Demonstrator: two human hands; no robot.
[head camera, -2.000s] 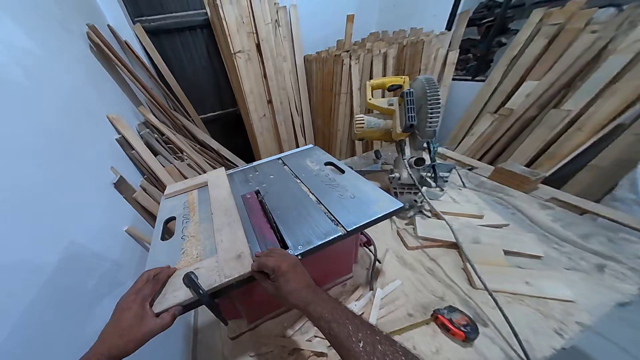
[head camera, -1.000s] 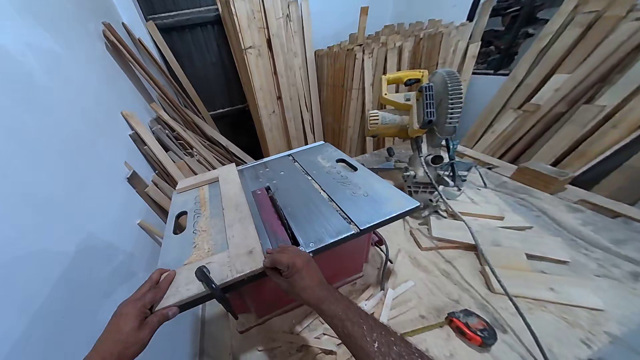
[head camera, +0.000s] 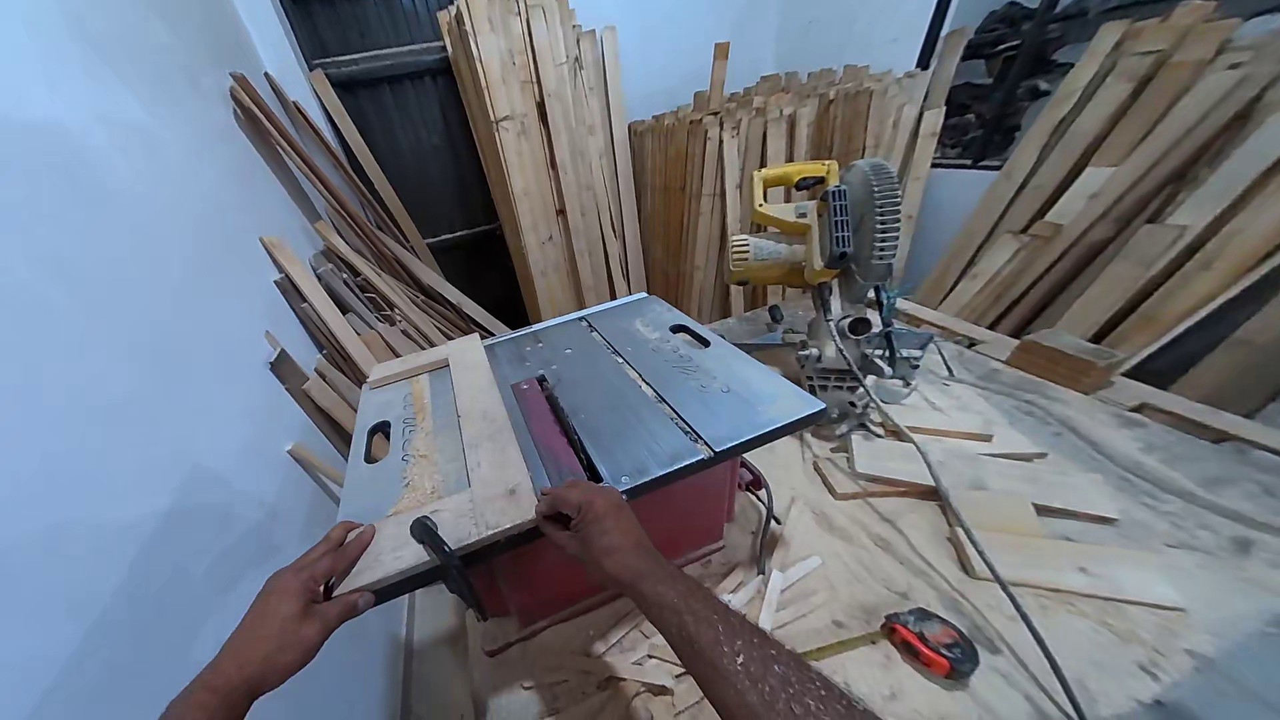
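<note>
A table saw with a metal top (head camera: 640, 400) and red body (head camera: 670, 530) stands before me. A wooden fence frame (head camera: 490, 430) lies on its left part, with a black clamp (head camera: 448, 568) at its near edge. My left hand (head camera: 290, 610) grips the near left corner of the board and table edge, thumb below. My right hand (head camera: 590, 525) has its fingers at the table's front edge, by the fence's near right corner; whether it grips anything is unclear. Just beyond it is the red blade insert (head camera: 548, 430). Sawdust (head camera: 420, 450) lies inside the frame.
A yellow miter saw (head camera: 800, 225) stands behind on the right, its cord (head camera: 940, 480) running forward. Cut boards (head camera: 1070, 565), a tape measure (head camera: 930, 643) and wood offcuts (head camera: 650, 660) lie on the plywood surface. Stacked planks (head camera: 540, 150) lean at the back; a wall is close on the left.
</note>
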